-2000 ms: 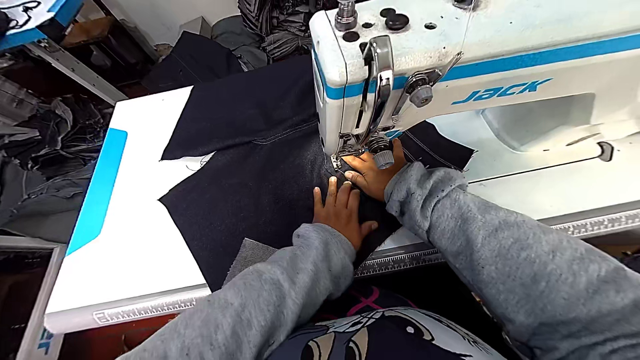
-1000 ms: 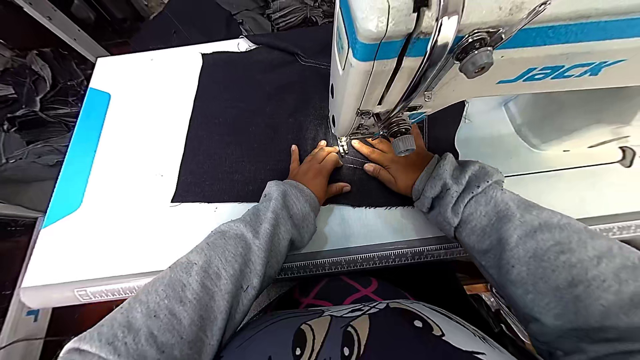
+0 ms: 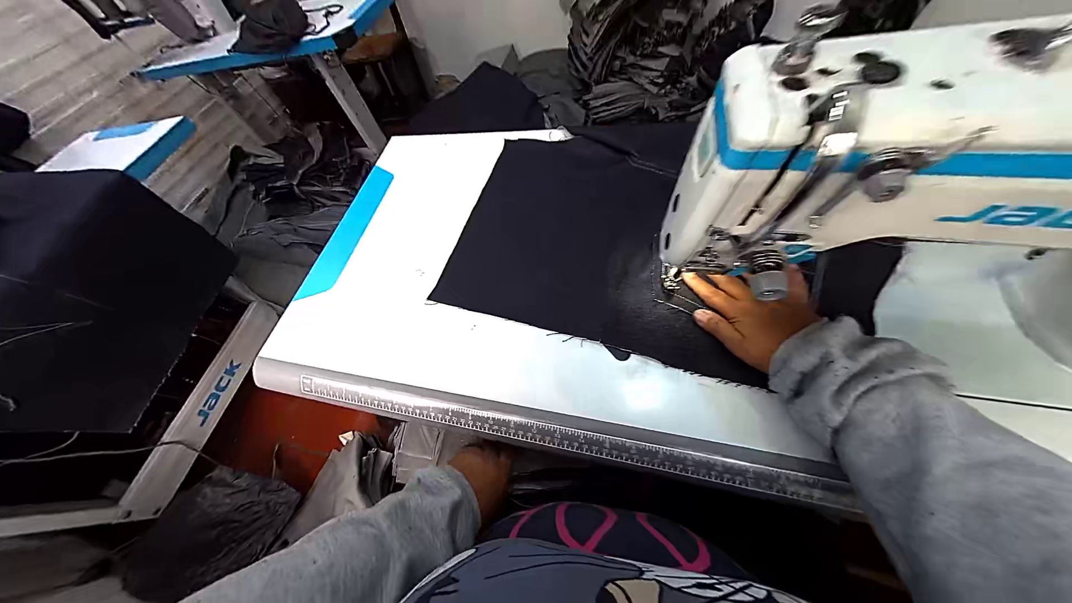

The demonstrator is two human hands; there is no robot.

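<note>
Dark denim fabric (image 3: 569,243) lies flat on the white sewing table (image 3: 502,360), passing under the presser foot (image 3: 671,278) of a Jack sewing machine (image 3: 837,134). My right hand (image 3: 749,318) rests on the cloth just right of the foot, its fingertips beside the needle area; the machine head partly covers it. Below the table's front edge, my left hand (image 3: 486,477) reaches to a stack of grey cloth pieces (image 3: 419,448). Its fingers are hidden, so whether it grips a piece cannot be told.
A metal ruler strip (image 3: 536,431) runs along the table's front edge. Dark fabric (image 3: 92,293) hangs over another stand at left. Heaps of cloth (image 3: 636,67) lie behind the table, and more (image 3: 301,193) beside it. Another blue-edged table (image 3: 335,33) stands at the upper left.
My left hand has left the denim and moved down below the table's front edge. My right hand remains on the fabric beside the presser foot. The view has swung left.
</note>
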